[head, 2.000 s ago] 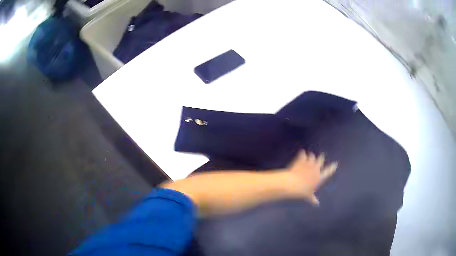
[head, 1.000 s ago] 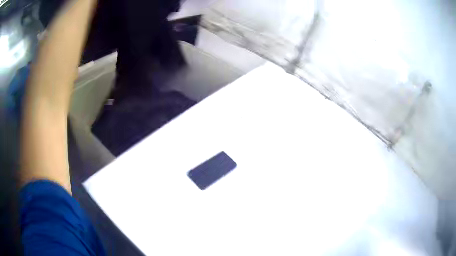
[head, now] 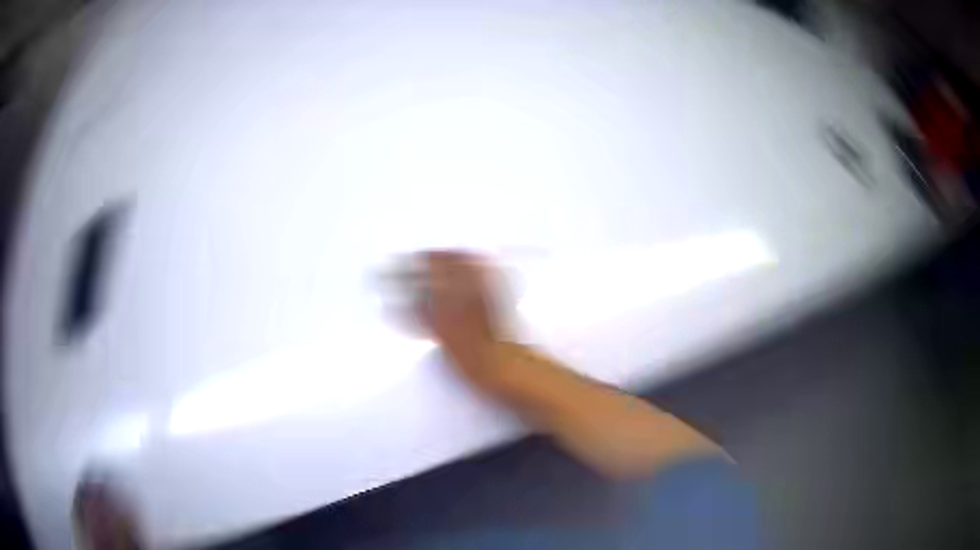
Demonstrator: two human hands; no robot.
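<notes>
The white table fills most of the view, and the frame is strongly blurred. My right hand reaches in from the lower right over the middle of the table. Its fingers are smeared, so whether it holds anything cannot be told. My left hand shows only in part at the lower left edge, cut off and blurred; its grip cannot be told. No jacket is visible.
A dark flat rectangle, probably the phone, lies on the table at the left. A small dark, unclear object lies at the far right. A red thing is beyond the right edge. Dark floor shows at lower right.
The view has swung right, away from the bin and dark cloth, which are out of view. The phone now appears at the left. My right hand has come into view over the table.
</notes>
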